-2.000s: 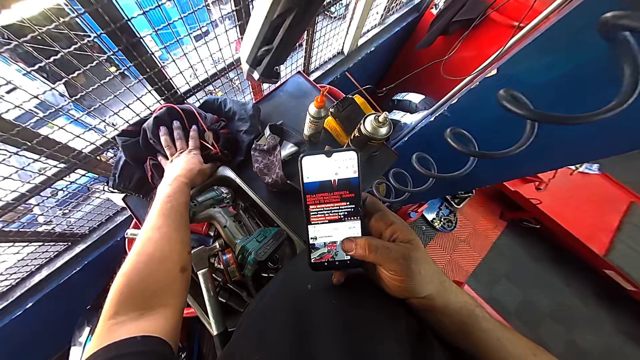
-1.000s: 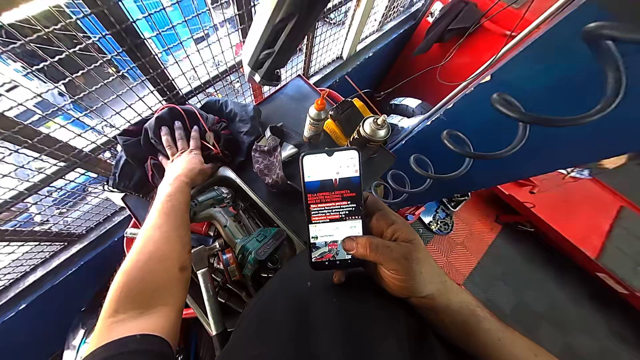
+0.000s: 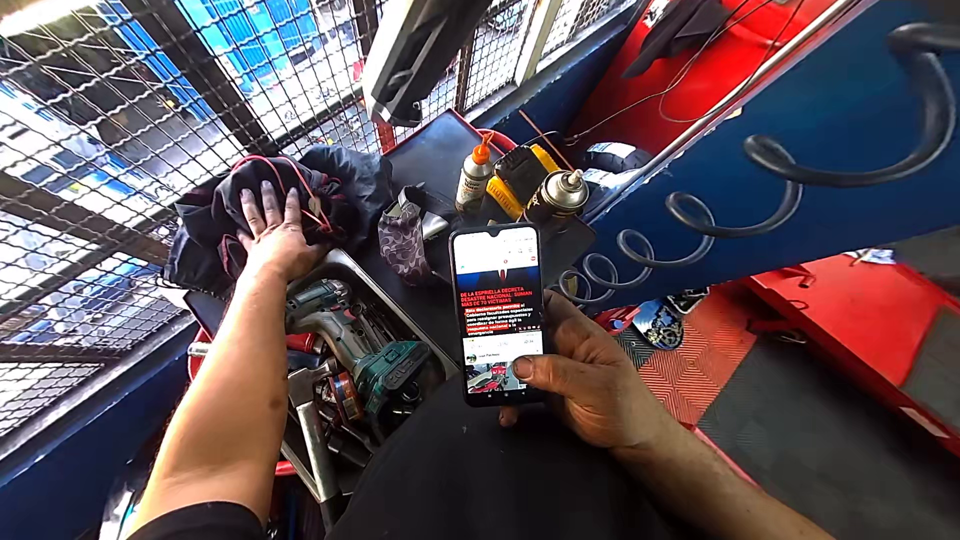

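My right hand (image 3: 592, 375) holds a smartphone (image 3: 498, 315) upright, its thumb over the lower part of the lit screen, which bears text and pictures. My left hand (image 3: 274, 236) lies flat with fingers spread on a dark cloth bundle with red cords (image 3: 225, 191); it grips nothing that I can see. Below that hand, a metal tray (image 3: 397, 304) holds a teal and grey cordless power tool (image 3: 345, 337) among several hand tools. A patterned cloth item (image 3: 403, 244) lies between the tray and the phone's top.
An orange-capped bottle (image 3: 472, 180), a yellow and black battery charger (image 3: 517, 176) and a spray can (image 3: 556, 196) stand beyond the phone. Wire mesh (image 3: 187, 82) borders the left. A coiled black air hose (image 3: 697, 217) hangs across the blue panel at right, above a red platform (image 3: 862, 322).
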